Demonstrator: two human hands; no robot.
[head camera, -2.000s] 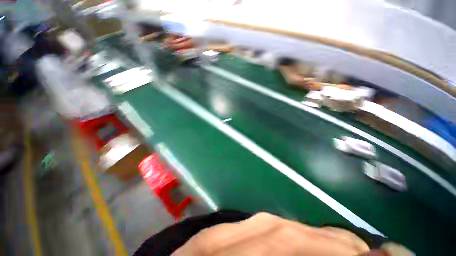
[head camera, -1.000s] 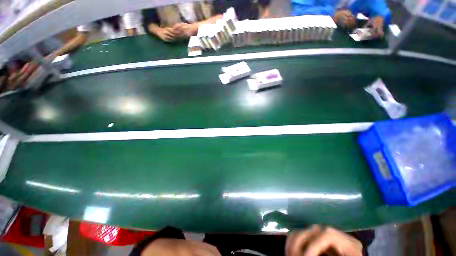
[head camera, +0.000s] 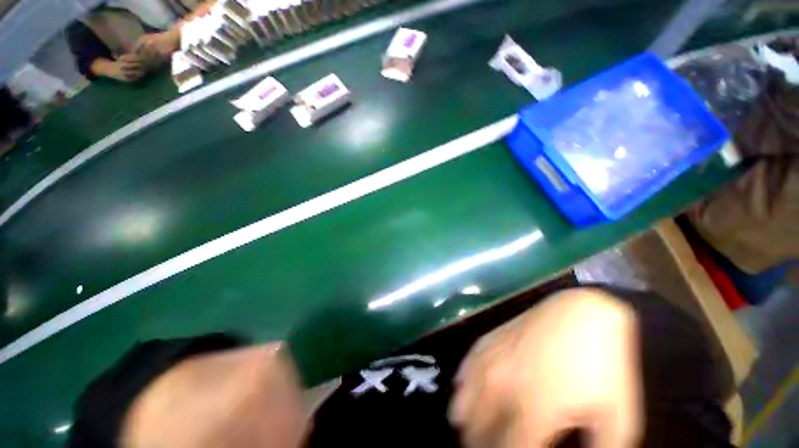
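My left hand (head camera: 219, 398) is at the bottom left, blurred and cut off by the edge, its fingers not clearly seen. My right hand (head camera: 556, 372) is at the bottom right of centre, blurred, with fingers bent; no held thing can be made out. Both are low in front of my dark clothing, apart from each other. A blue plastic tote (head camera: 565, 188) filled with clear pieces (head camera: 626, 140) sits on the green bench, beyond my right hand.
Three small white cartons with purple print (head camera: 322, 98) and a white pouch (head camera: 526, 68) lie on the belt. A row of open cartons (head camera: 263, 22) stands at the far side near a person's hands (head camera: 129, 66). A brown carton (head camera: 688, 280) is at the lower right.
The view has turned right, so the tote sits nearer the centre. A third small carton shows on the belt. Both hands appear larger and higher in the picture.
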